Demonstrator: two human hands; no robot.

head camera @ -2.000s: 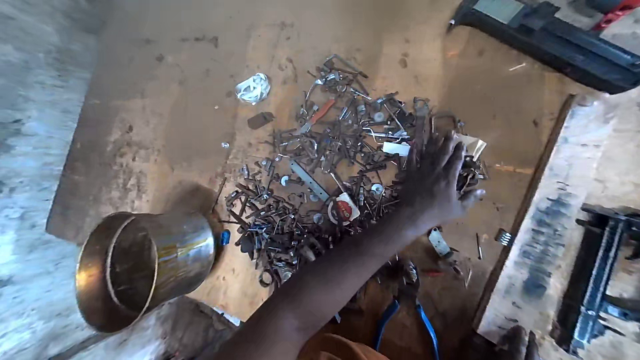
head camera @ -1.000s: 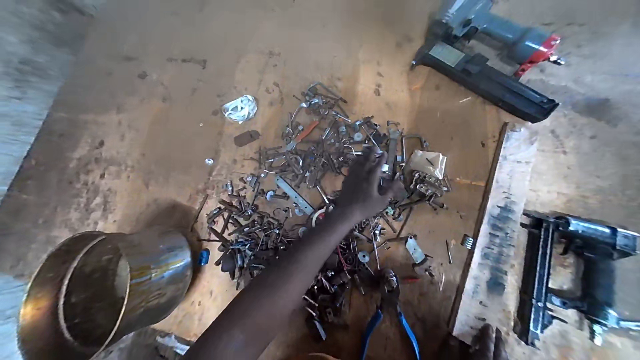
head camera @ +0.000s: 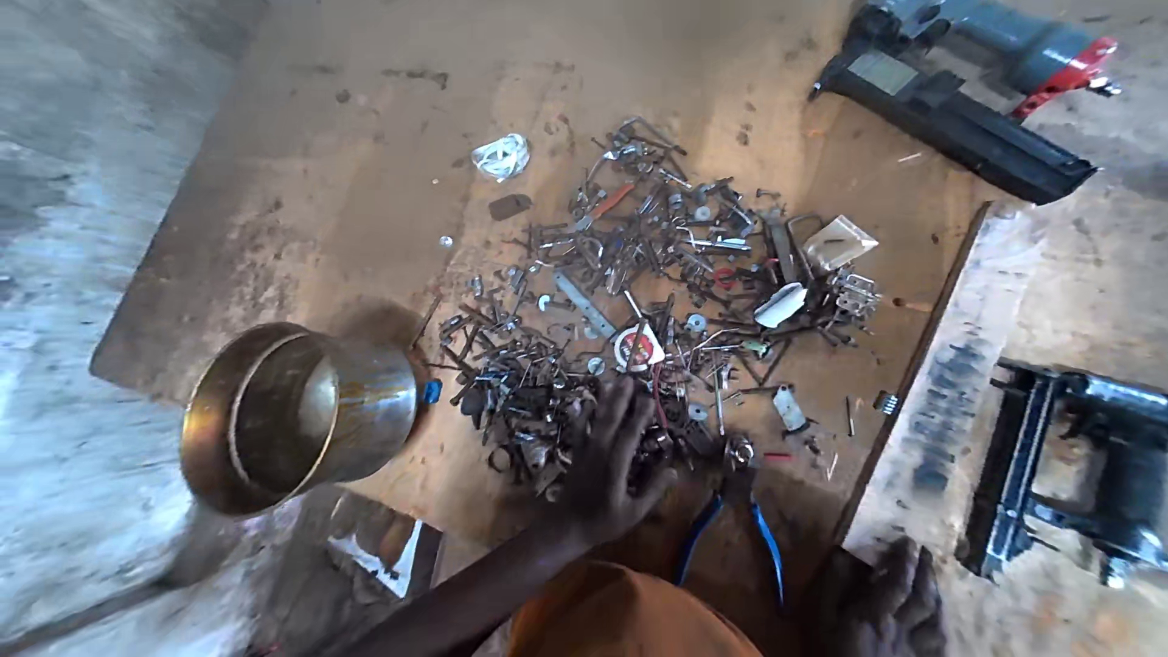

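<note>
My left hand (head camera: 611, 465) reaches in from the lower left and lies on the near part of a pile of screws, nails and small metal fittings (head camera: 520, 365). Its fingers are spread, and nothing held shows; its fingertips touch the loose pieces. Just beyond them lies a round tape measure (head camera: 638, 348) with a red and white face. Pliers with blue handles (head camera: 736, 511) lie to the right of this hand, jaws towards the pile. At the bottom right, my right hand (head camera: 881, 598) rests by the end of a wooden board, fingers bent; its palm is hidden.
A brass-coloured metal pot (head camera: 365, 401) lies on its side at left. Two pneumatic nailers, one grey and black (head camera: 958, 119), the other black (head camera: 1031, 465), lie at right. A long board (head camera: 949, 392) runs beside the brown sheet (head camera: 301, 164). Orange-brown fabric (head camera: 620, 616) shows at the bottom.
My left hand has drawn back from the far right part of the pile to its near part, uncovering the white piece and plastic bag there. The view has shifted.
</note>
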